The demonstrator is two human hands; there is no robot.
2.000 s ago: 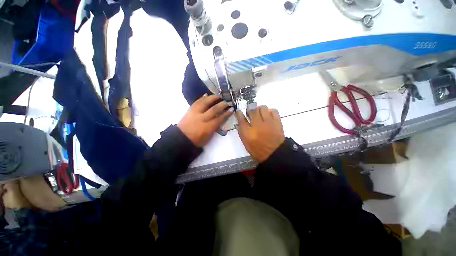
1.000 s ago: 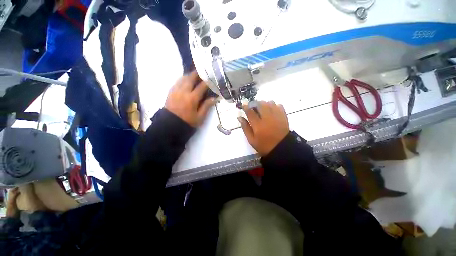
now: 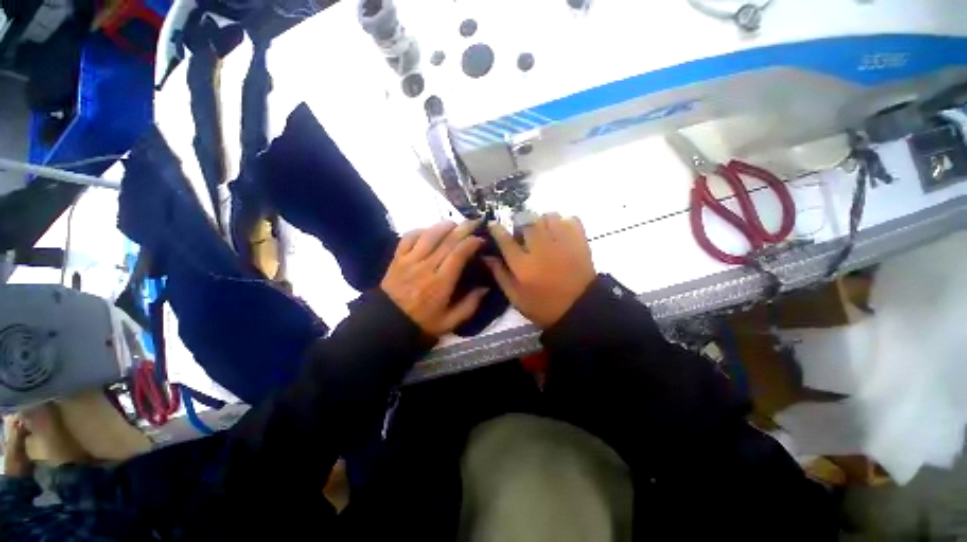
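A navy cut piece (image 3: 327,195) lies on the white table, running from the left to the sewing machine's presser foot (image 3: 503,199). My left hand (image 3: 429,277) rests on the piece left of the foot, fingertips close to the needle area, thumb and fingers on the cloth. My right hand (image 3: 548,267) is just in front of the foot, thumb and fingertips on the piece's right edge. Part of the piece shows dark between my hands. The needle tip and the cloth edge beneath my fingers are hidden.
Red-handled scissors (image 3: 742,210) lie under the machine arm (image 3: 679,111), beside a dark strip (image 3: 848,228) over the table edge. A navy panel stack (image 3: 228,318) and narrow dark strips lie at left. A grey neighbouring machine (image 3: 53,344) and another person's hand are far left.
My left hand went left behind the machine head and has come back towards the foot. The navy piece now lies out on the table and between my hands.
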